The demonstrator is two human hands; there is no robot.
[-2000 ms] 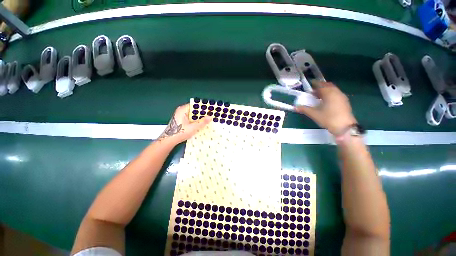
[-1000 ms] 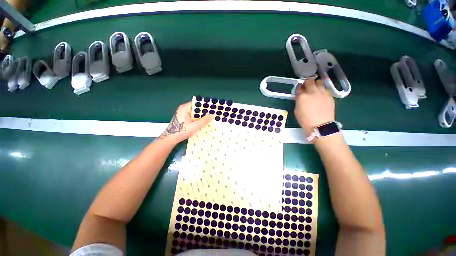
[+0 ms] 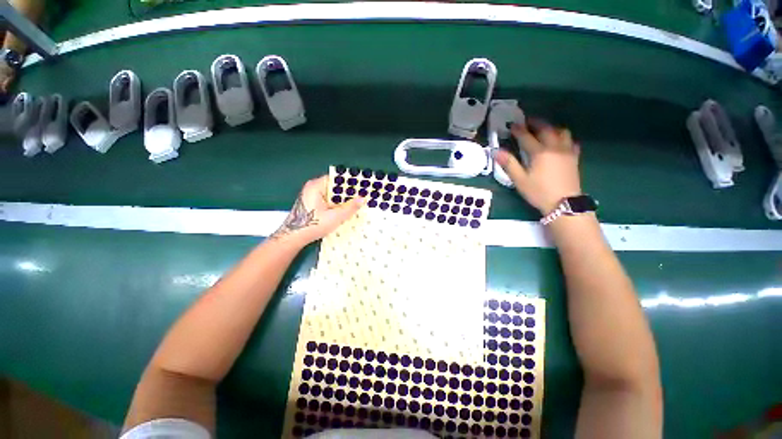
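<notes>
My left hand (image 3: 324, 208) holds the left edge of a cream sheet (image 3: 399, 274), thumb on top. Black adhesive dots (image 3: 420, 199) remain in rows at its top; the area below is bare. A second sheet (image 3: 514, 369) with dense black dots lies partly under it. My right hand (image 3: 546, 167) is beyond the sheet's upper right corner, thumb and fingers around a grey plastic housing (image 3: 506, 113), partly hiding it. A white housing (image 3: 442, 158) lies sideways beside it with a dark dot on its solid end. Another grey housing (image 3: 472, 99) lies behind them.
A row of grey-white housings (image 3: 194, 103) lies at the far left. More housings (image 3: 714, 146) lie at the far right. White strips (image 3: 677, 237) cross the green surface. A blue object (image 3: 748, 36) is at the top right corner. Another person's arm shows at the top left edge.
My right hand has turned the grey housing more upright and shifted it left. The two housings beside it have also moved left. The left and far-right housings have shifted right. My left hand is almost unmoved.
</notes>
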